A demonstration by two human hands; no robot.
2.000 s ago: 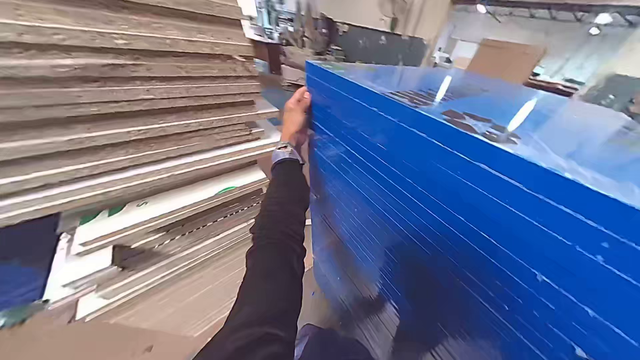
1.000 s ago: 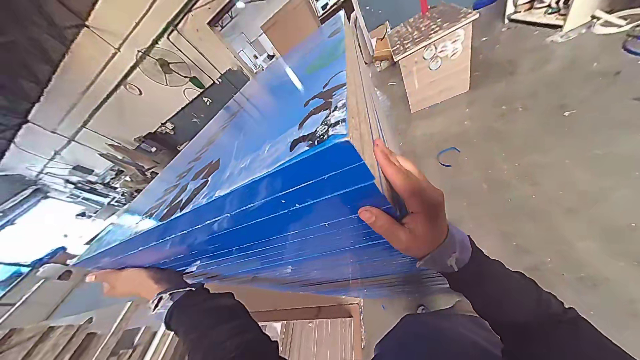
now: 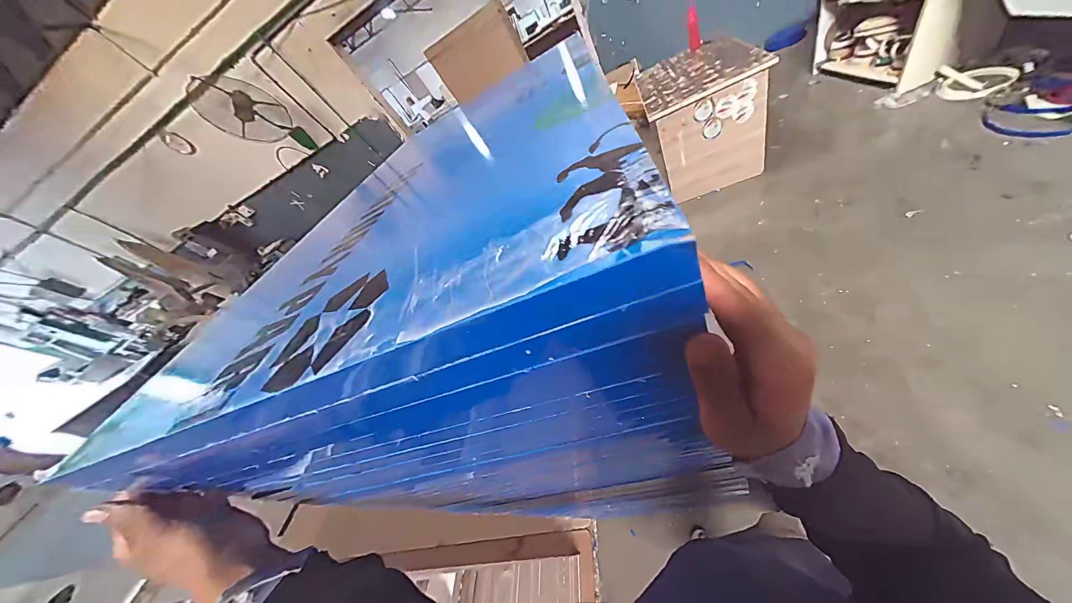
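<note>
A tall stack of boards with glossy blue edges (image 3: 519, 360) fills the middle of the head view, its shiny top printed with dark shapes. Against the stack's near right corner rests my right hand (image 3: 754, 368), thumb on the front edges and fingers along the side, near the upper boards. My left hand (image 3: 180, 536), blurred, is at the lower left by the front edge; whether it grips a board cannot be told. The undersides of the boards are hidden.
Beyond the stack stands a wooden box-like stand (image 3: 712, 126) with a speckled top and a red object. Coiled edging strips (image 3: 980, 84) lie on the floor (image 3: 921, 285) at the upper right. A wall fan (image 3: 243, 109) is at the upper left. Below the stack is a wooden frame (image 3: 578, 544).
The view has swung right and tilted since two seconds ago, when one hand showed at the stack's far left corner. My right hand has stayed at the near right corner since one second ago.
</note>
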